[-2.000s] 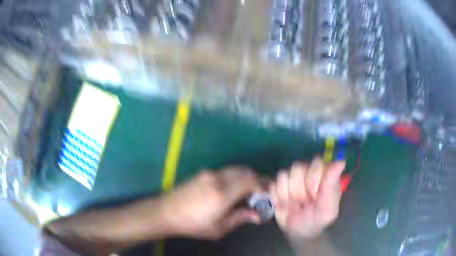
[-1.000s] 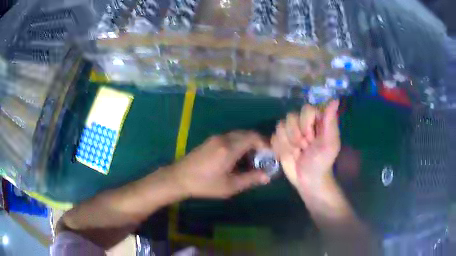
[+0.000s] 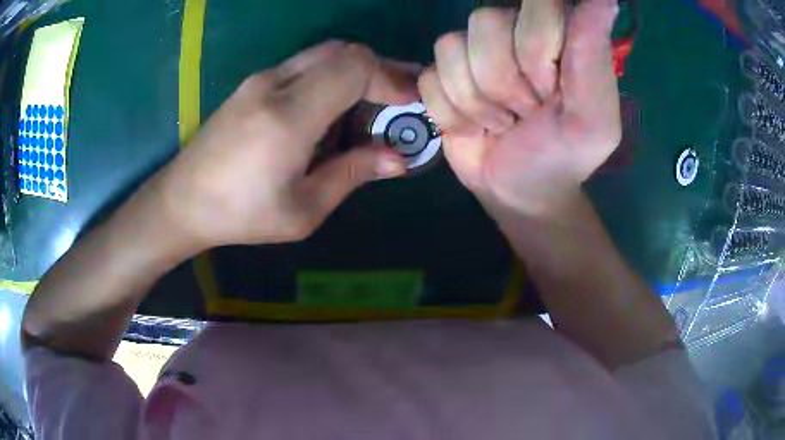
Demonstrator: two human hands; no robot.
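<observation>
A round part [image 3: 408,136] with a silver-white outer ring and dark concentric centre is held face up between the thumb and fingers of my left hand [image 3: 293,142]. My right hand [image 3: 529,112] is at the part's right edge, palm turned up, fingers curled, its little-finger side touching or nearly touching the part. Whether my right fingers hold anything is hidden. A red object [image 3: 621,53] shows just right of my right hand's fingers, partly covered.
A loose round part [image 3: 687,167] lies on the green mat at right. Clear trays [image 3: 757,163] line the right edge. A dot label sheet [image 3: 47,112] lies left. Yellow tape [image 3: 190,73] and a green label [image 3: 359,289] are on the mat. A brown square [image 3: 621,129] is right of my right hand.
The view has tilted down toward my body, so the trays ahead have left the picture. Both hands stay together at the part, which now shows clearly.
</observation>
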